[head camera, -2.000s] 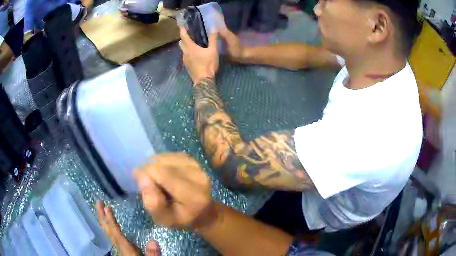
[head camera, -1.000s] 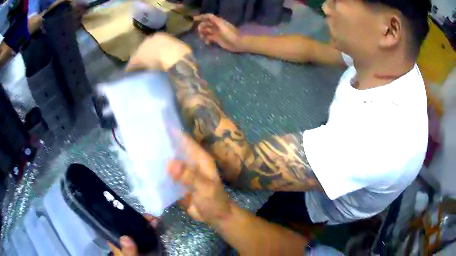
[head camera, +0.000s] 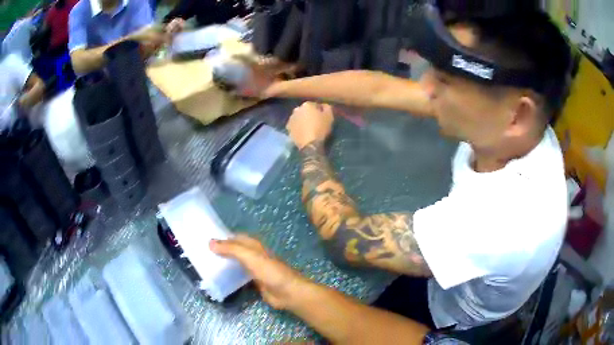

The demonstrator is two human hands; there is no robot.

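My right hand (head camera: 259,269) comes in from the lower right and grips the near right side of a frosted white cover (head camera: 205,244), with a finger on top of it. A black base (head camera: 176,248) shows along the cover's left side, with a little red at it. The unit is tilted and low over the bubble wrap; whether it rests on it is unclear. Several frosted covers (head camera: 138,293) stand in a row at the lower left. My left hand is not in view.
Another part-built unit (head camera: 254,162) lies beyond mine. A tattooed forearm (head camera: 333,202) of a person in a white shirt lies to the right. Tall black sleeve columns (head camera: 111,145) stand at left. Brown cardboard (head camera: 195,91) and another seated person (head camera: 111,30) are farther back.
My right hand has lowered the white cover from its raised position. My left hand and the black base it held have left view. Another unit now lies beside the neighbour's forearm.
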